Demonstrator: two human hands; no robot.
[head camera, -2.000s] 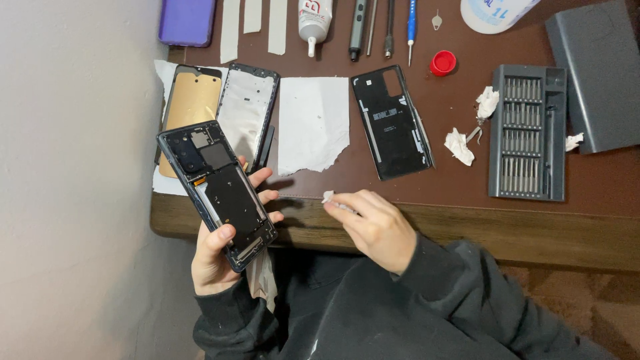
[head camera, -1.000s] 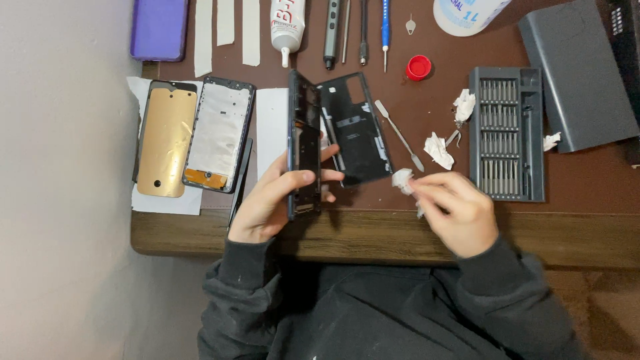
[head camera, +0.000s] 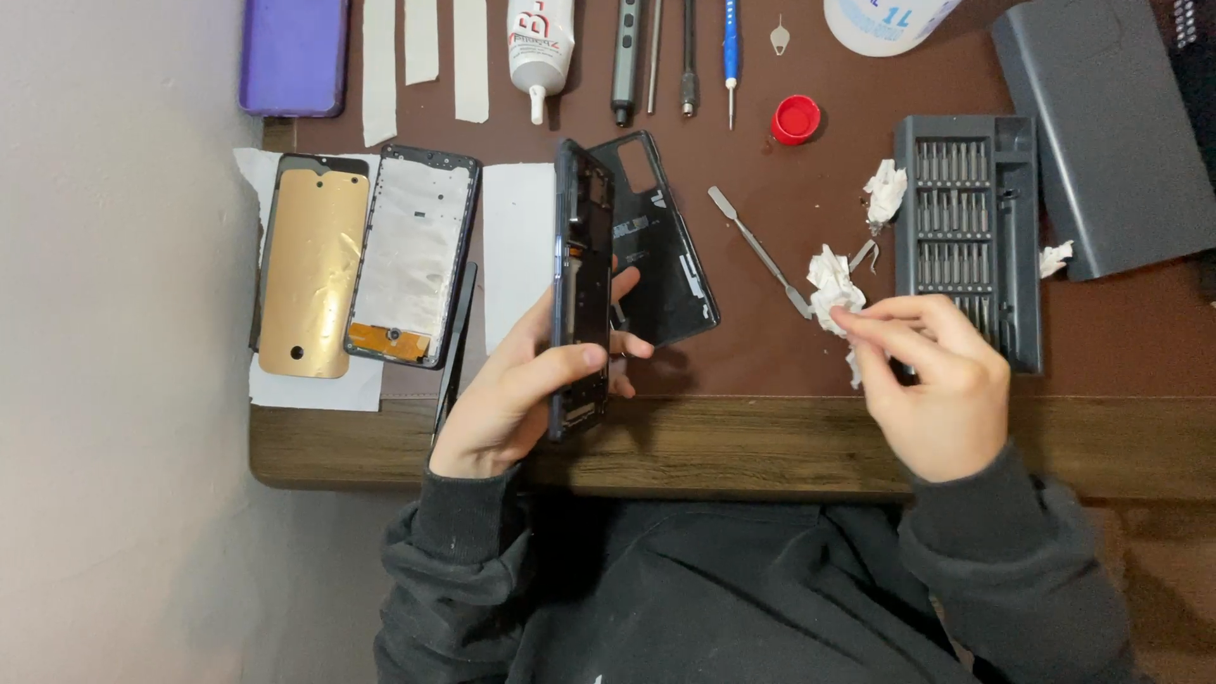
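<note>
My left hand holds an opened smartphone nearly edge-on above the table's front edge, thumb across its near side. Behind the phone lies a black phone back cover, partly hidden by it. My right hand pinches a crumpled white tissue between thumb and fingers. To the left of that tissue is a metal spudger lying at a slant. Left of my left hand lie a phone frame and a gold-backed screen on white paper, with black tweezers beside them.
A bit set stands right of the tissue, by its dark case cover. Another tissue lies near it. Further back are a red cap, a glue tube, a blue screwdriver, a white bottle and a purple case.
My left hand has turned the phone from showing its inside to nearly edge-on. My right hand has moved right, to the tissue beside the bit set.
</note>
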